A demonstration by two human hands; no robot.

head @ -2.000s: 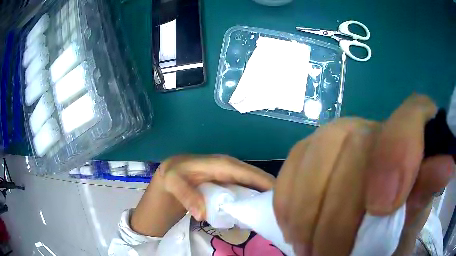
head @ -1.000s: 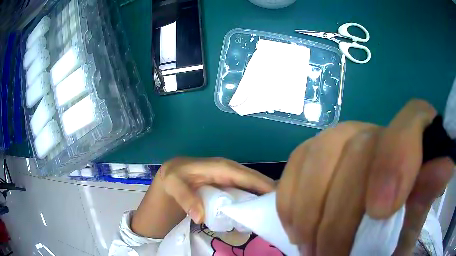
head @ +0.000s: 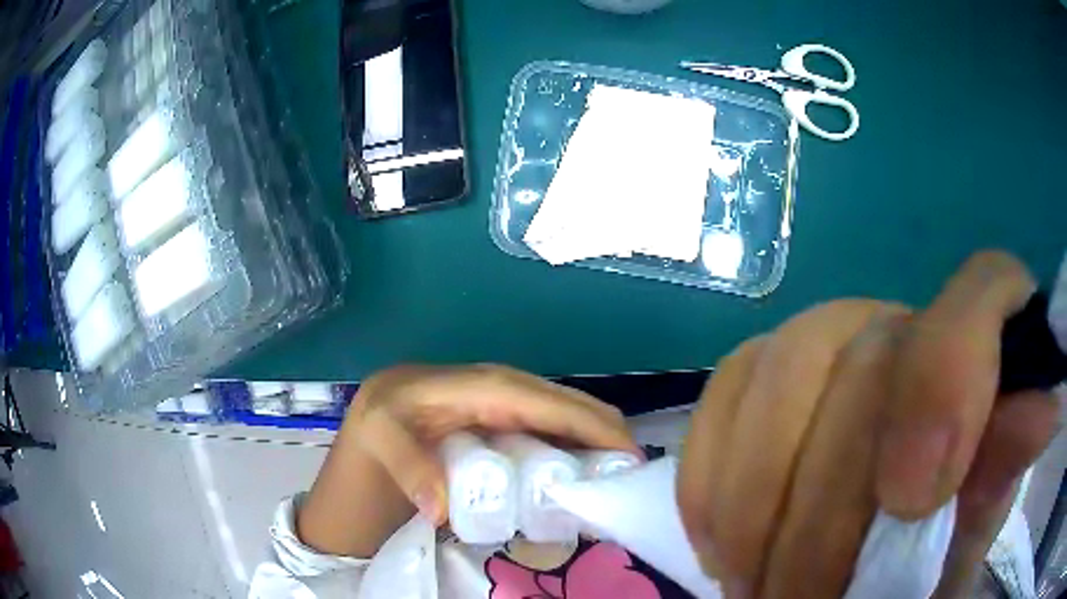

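Note:
My left hand (head: 468, 410) holds a row of three white plastic housings (head: 482, 491) above my lap, end faces turned up. The third housing is partly behind the bag. My right hand (head: 837, 439) is closed around the white piping bag (head: 638, 515). The bag's fine tip is at the end face of the middle housing; I cannot tell whether it touches. The dark bag tie (head: 1030, 342) shows at the bag's neck, above my fist.
Stacked clear blister trays (head: 252, 263) with white parts stand at the left. A black smartphone (head: 404, 111), a clear plastic box (head: 506, 193) holding wiping paper (head: 638, 176), and white-handled scissors (head: 819, 91) lie on the green bench (head: 421, 304). Blue trays (head: 257, 404) show below its edge.
The bag's tip has moved from the left housing to the middle one. The housings and my left hand have shifted slightly left, and my right hand has moved slightly right. More of the row now shows.

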